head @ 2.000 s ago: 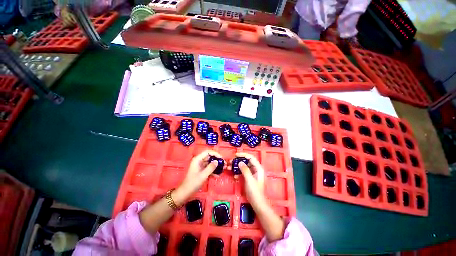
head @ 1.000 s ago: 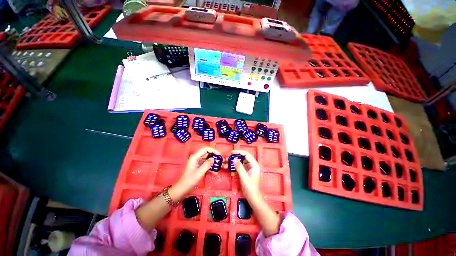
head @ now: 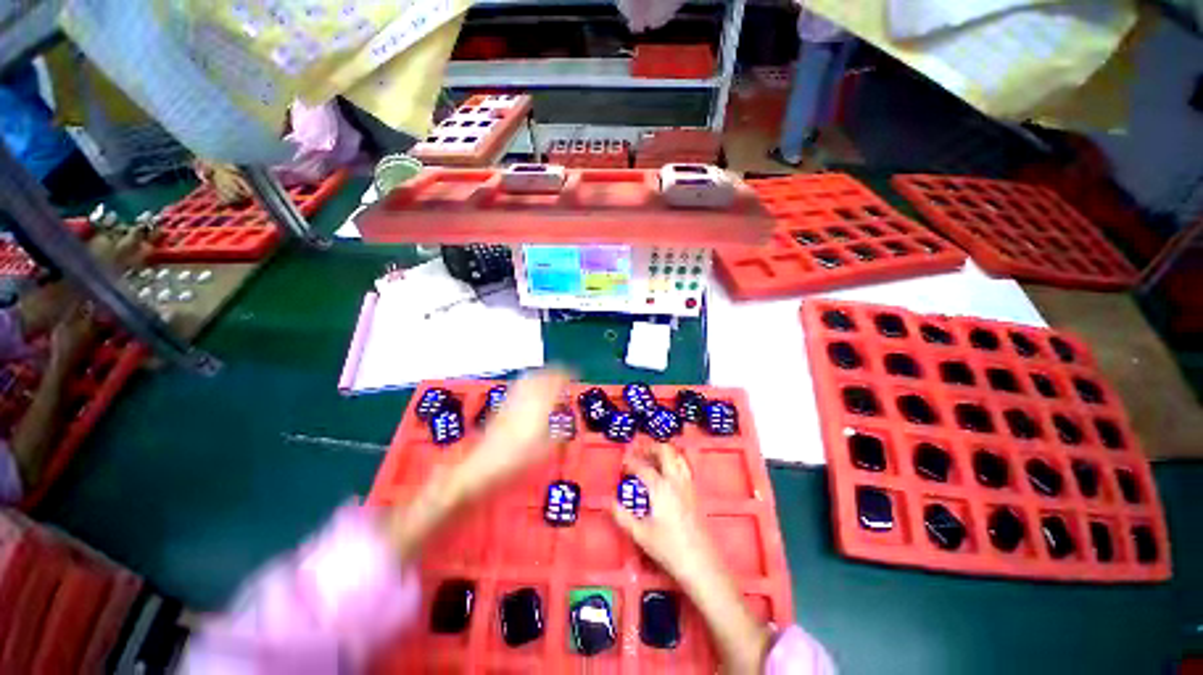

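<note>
The red tray (head: pixel 745 547) lies in front of me. My left hand (head: pixel 521 419) is blurred over its upper left part and partly covers the lit watches there; whether it holds one cannot be told. A lit watch (head: pixel 562 502) lies in a middle pocket, untouched. My right hand (head: pixel 660 495) has its fingers around another lit watch (head: pixel 633 496), just right of it. More lit watches (head: pixel 662 422) lie loose along the tray's far edge, some overlapping. Dark watches (head: pixel 521 616) sit in a lower row, one (head: pixel 592 622) over a green label (head: pixel 592 596).
A second red tray (head: pixel 989 563) of dark watches lies at right, with more red trays (head: pixel 844 270) behind. The instrument (head: pixel 614 274) stands beyond my tray under a raised red tray (head: pixel 462 215). Papers (head: pixel 449 336) lie left of it. Yellow sheets hang overhead. People are at far left.
My left hand has let go of its lit watch, which now lies in a pocket, and has moved up to the far row. My right hand stays by its watch. The view has tilted up.
</note>
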